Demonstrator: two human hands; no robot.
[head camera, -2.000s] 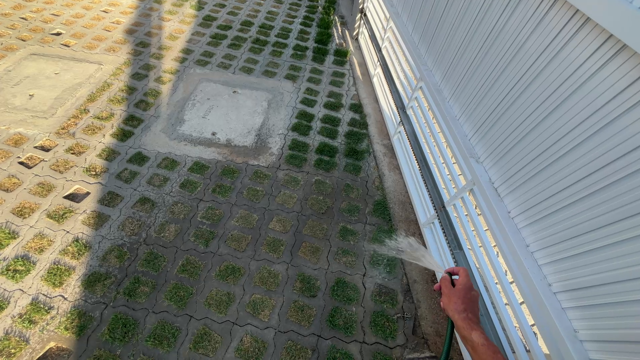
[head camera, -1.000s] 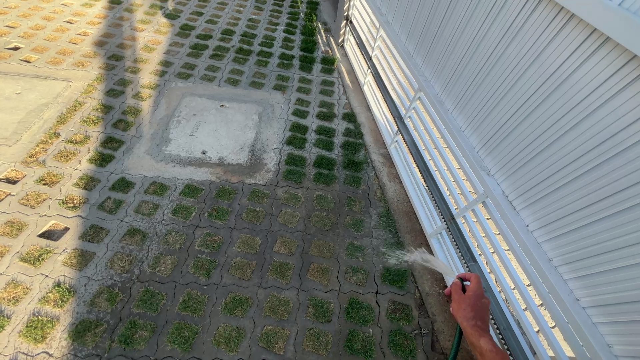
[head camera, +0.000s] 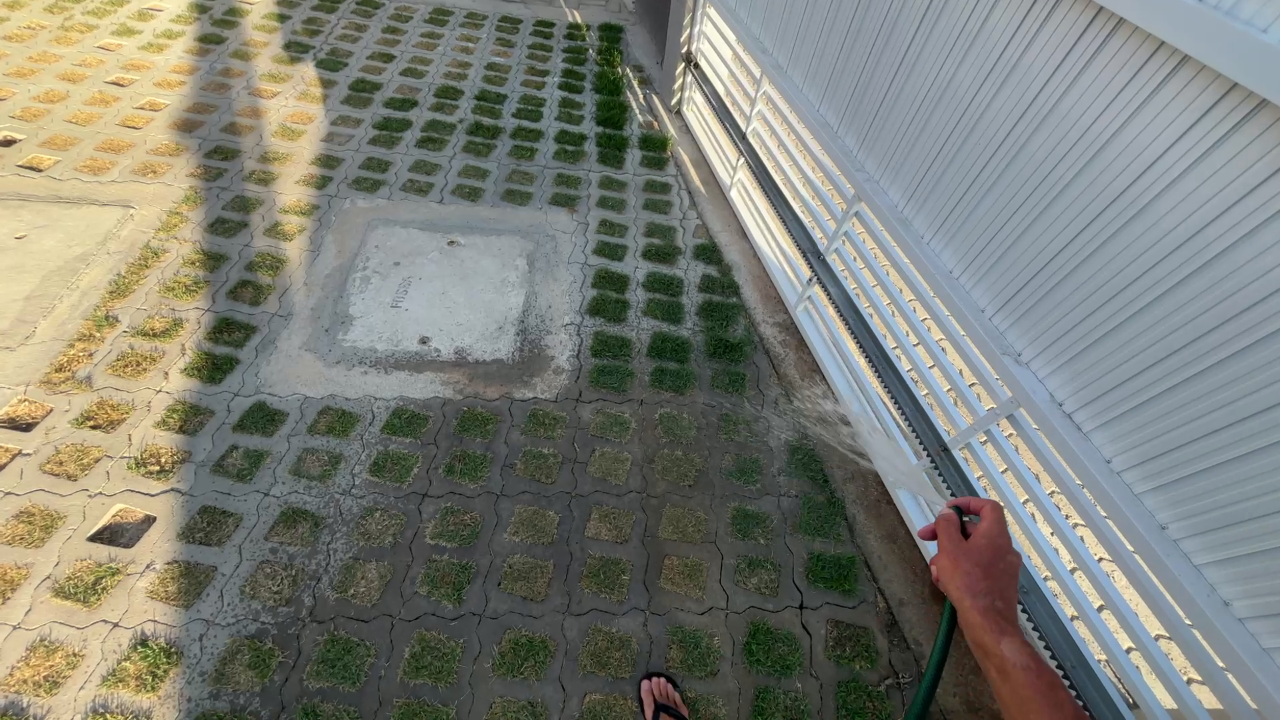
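Observation:
My right hand (head camera: 975, 555), at the lower right, is closed around the end of a green garden hose (head camera: 935, 655). The hose hangs down below the hand and leaves the view at the bottom edge. From its mouth a fan of water spray (head camera: 850, 430) flies up and to the left, over the concrete strip beside the gate and toward the grass-filled pavers (head camera: 610, 465). Around the near pavers the concrete looks darker. My left hand is out of view.
A white metal sliding gate (head camera: 1000, 260) with a toothed rack (head camera: 850, 320) runs along the right. A square concrete cover (head camera: 440, 290) lies among the pavers, another slab (head camera: 50, 270) at the left edge. A foot in a black flip-flop (head camera: 662, 697) shows at the bottom.
The view has shifted, and the concrete cover sits farther right in the frame than two seconds ago. My right hand keeps hold of the spraying hose. The foot has come into view.

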